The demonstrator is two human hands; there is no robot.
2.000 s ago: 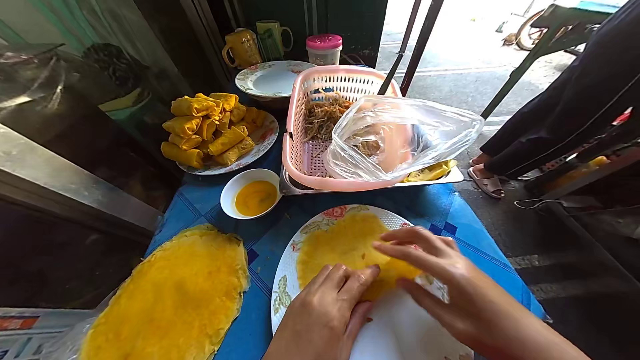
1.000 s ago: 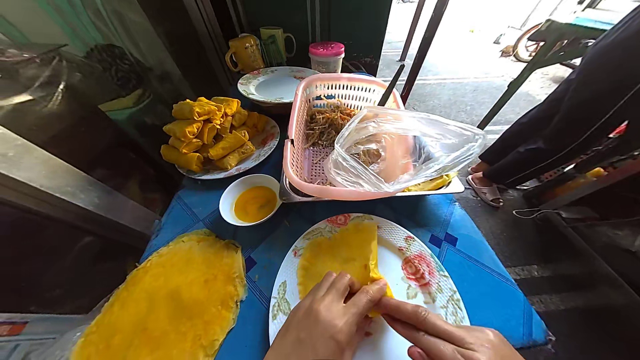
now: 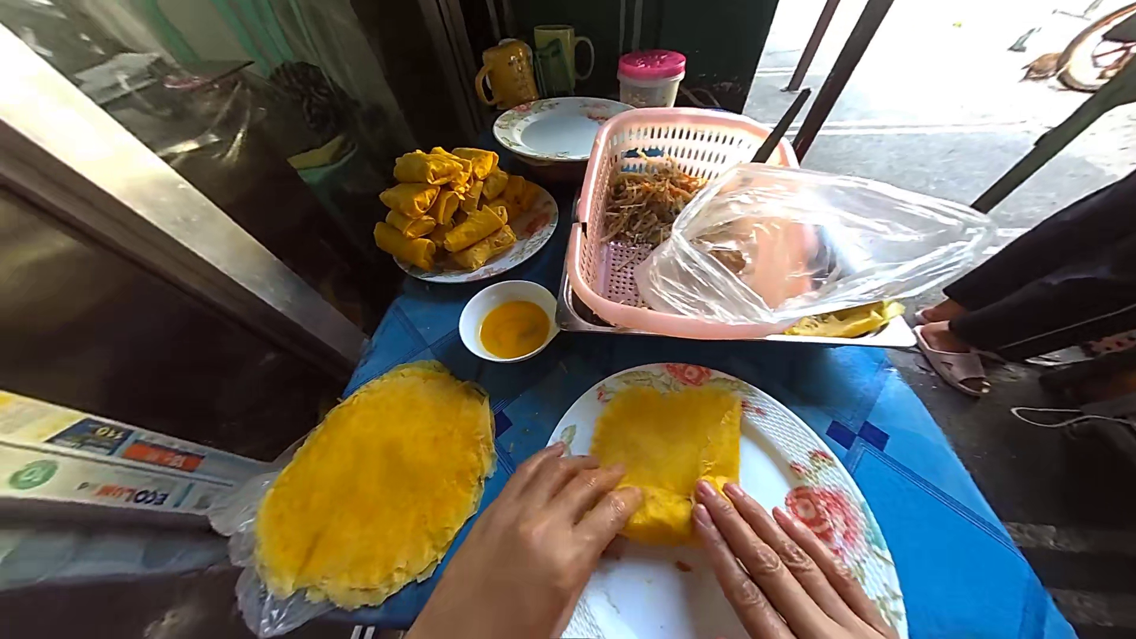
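A yellow wrapper [image 3: 666, 435] lies on a floral plate [image 3: 834, 444], both sides folded inward and its near end rolled into a thick bundle. My left hand [image 3: 555, 524] presses the left side of that roll with thumb and fingers. Flat fingers of my right hand [image 3: 772, 559] rest on its right end. To the left is a stack of round yellow wrappers [image 3: 377, 484] on clear plastic. Beyond the plate stands a white bowl [image 3: 470, 321] of yellow liquid. Finished yellow rolls [image 3: 444, 209] are piled on another floral plate [image 3: 537, 235].
A pink plastic basket [image 3: 674, 321] with shredded filling [image 3: 652, 200] and a clear plastic bag [image 3: 825, 240] sits on a metal tray [image 3: 892, 335]. Behind are a plate [image 3: 559, 129], mugs [image 3: 510, 75] and a pink-lidded jar [image 3: 652, 78]. A person's leg and sandal [image 3: 951, 359] are at right.
The wrapper's left side, rounded and unfolded before, is now folded in; its right side was folded one second ago. The near end is now rolled up. Both hands have shifted to the roll's two ends.
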